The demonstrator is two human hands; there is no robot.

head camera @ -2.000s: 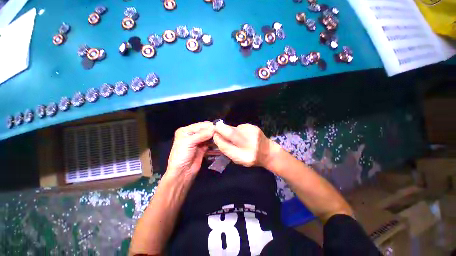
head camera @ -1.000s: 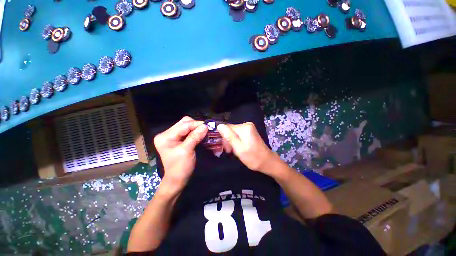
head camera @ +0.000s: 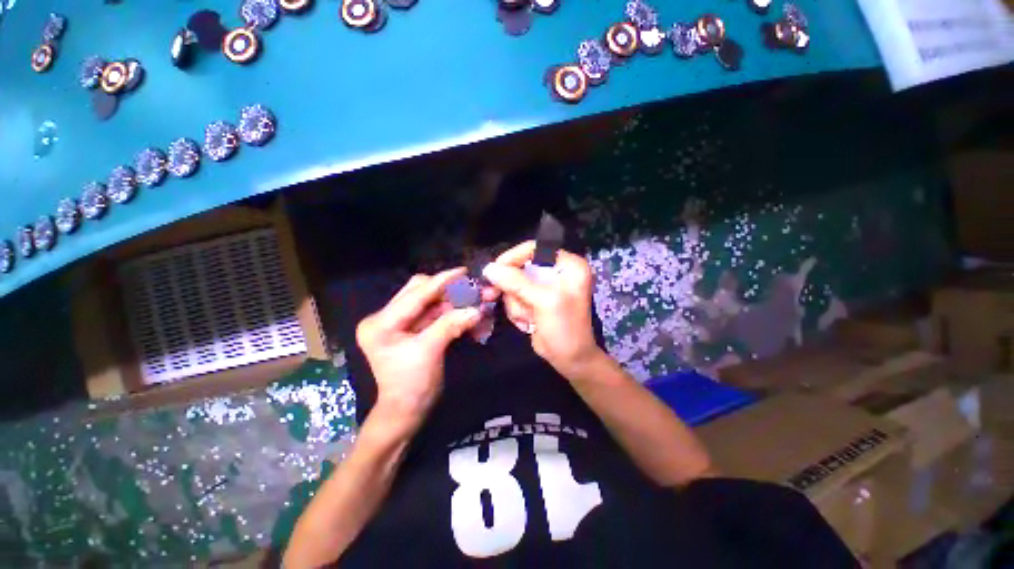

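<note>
My left hand (head camera: 414, 333) holds a small dark grey disc (head camera: 463, 292) between thumb and fingers above my lap. My right hand (head camera: 547, 302) is beside it, with thumb and forefinger close to the disc. A slim dark flat tool (head camera: 548, 240) stands up out of my right hand, its pointed end upward. Whether the right fingertips also pinch a small part is too blurred to tell. A row of silver discs (head camera: 184, 158) lies along the bench edge. Copper-ringed discs (head camera: 569, 83) lie in clusters with silver and dark discs farther back.
The blue-green bench (head camera: 367, 106) spans the top. A printed white sheet (head camera: 945, 39) lies at its right. A slotted white panel (head camera: 219, 306) is below the bench at left. Cardboard boxes (head camera: 856, 445) and a blue plastic piece (head camera: 701, 395) are at lower right. White bits litter the floor.
The dark tool now shows above my right hand. A dark disc face shows in my left fingers where a small bright part showed before. The view has shifted, moving the bench parts up and left.
</note>
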